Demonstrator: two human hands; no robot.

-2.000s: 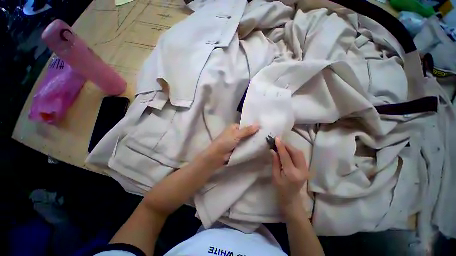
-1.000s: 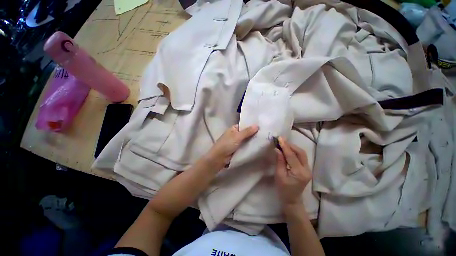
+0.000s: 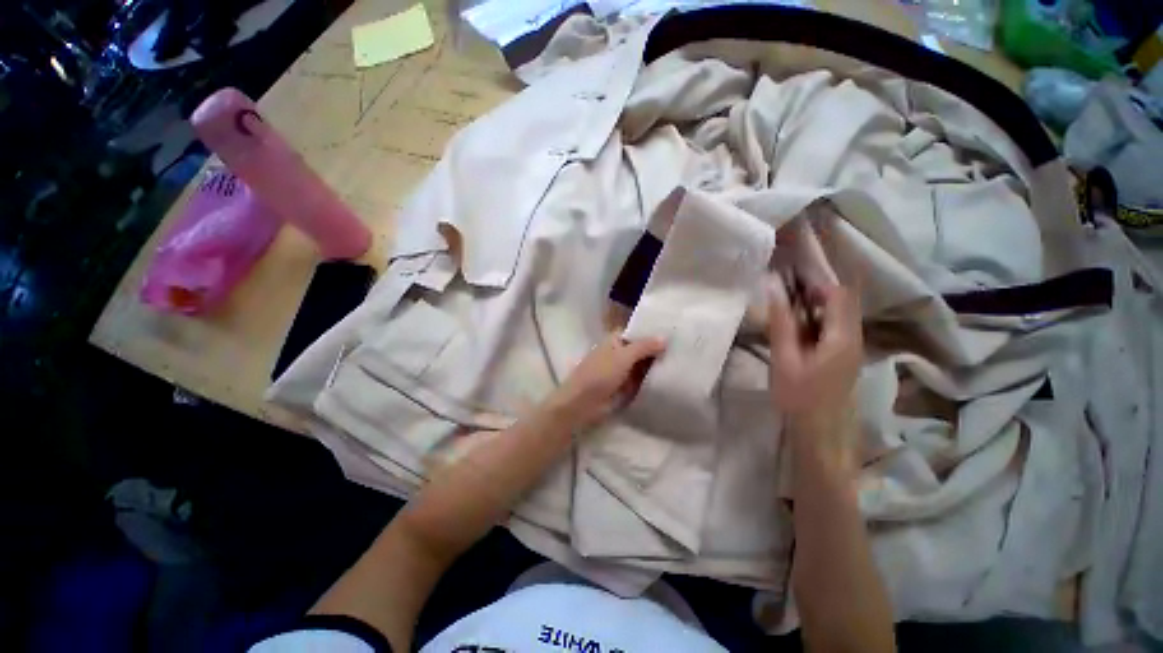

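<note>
The cream jackets [image 3: 561,268] lie heaped in front of me. My left hand [image 3: 615,373] pinches the left edge of a flat cream placket [image 3: 695,300], which has small stitched marks. My right hand [image 3: 816,338] is right of the placket, among raised cream folds, and is blurred. A small dark piece of the thread snips [image 3: 806,304] shows between its fingers; the rest is hidden. A dark band [image 3: 635,271] shows at the left of the placket.
A pink bottle [image 3: 287,179], a pink plastic bag [image 3: 211,242] and a black phone-like object [image 3: 324,313] are on the wooden table [image 3: 153,306] at left. A yellow note [image 3: 393,36] lies at the back. A long dark band [image 3: 842,26] curves behind the heap; green and clear plastic lie back right.
My right hand has moved up and right, off the placket. The placket now lies narrower and folded over, with more of the dark band beside it showing. The camera view has shifted.
</note>
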